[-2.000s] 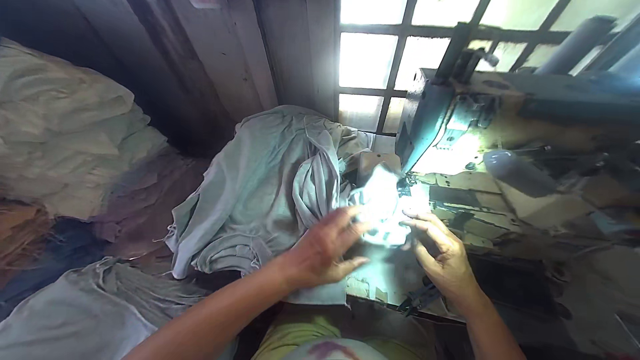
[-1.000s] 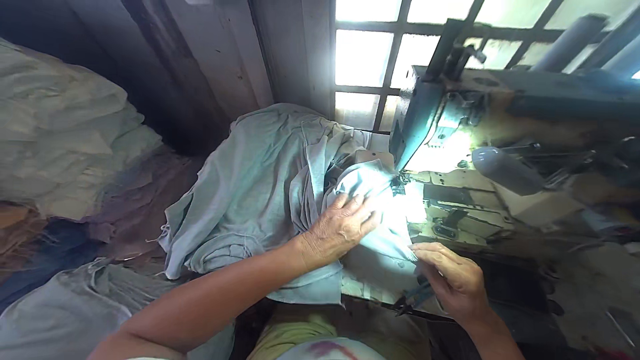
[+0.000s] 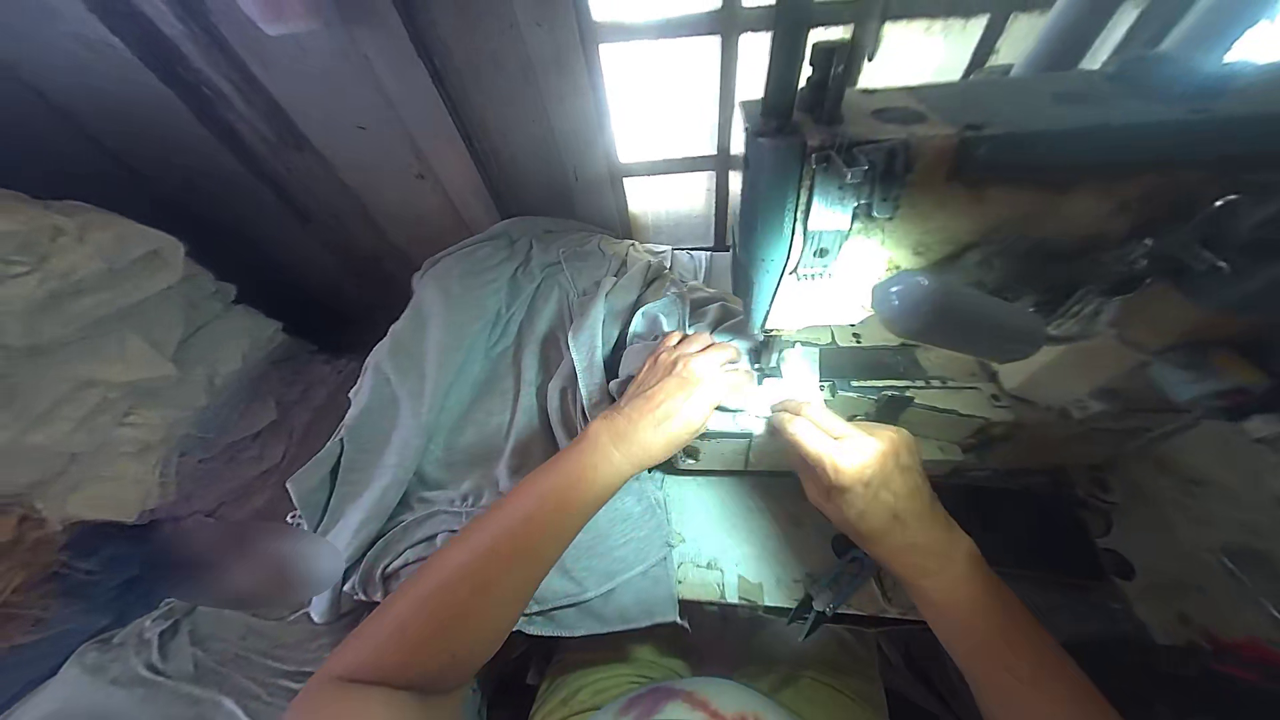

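A sewing machine (image 3: 770,220) with a worn teal head stands at the right, its lamp lighting the needle area. Grey knit fabric (image 3: 480,370) lies heaped to the left of the needle and hangs over the table's front edge. My left hand (image 3: 685,385) presses on bunched fabric just left of the presser foot, fingers curled. My right hand (image 3: 850,460) pinches the brightly lit edge of the fabric in front of the needle, thumb and forefinger together. Glare hides the fabric between the hands and the exact stitching point.
Thread snips (image 3: 832,592) lie at the table's front edge, below my right hand. Pale cloth (image 3: 90,350) is piled high at the far left, with more grey cloth (image 3: 190,665) at the lower left. A barred window (image 3: 660,100) is behind the machine.
My right hand has moved up and in toward the needle from its place nearer the front edge a second ago. The light fabric formerly spread between the hands is now bunched near the needle.
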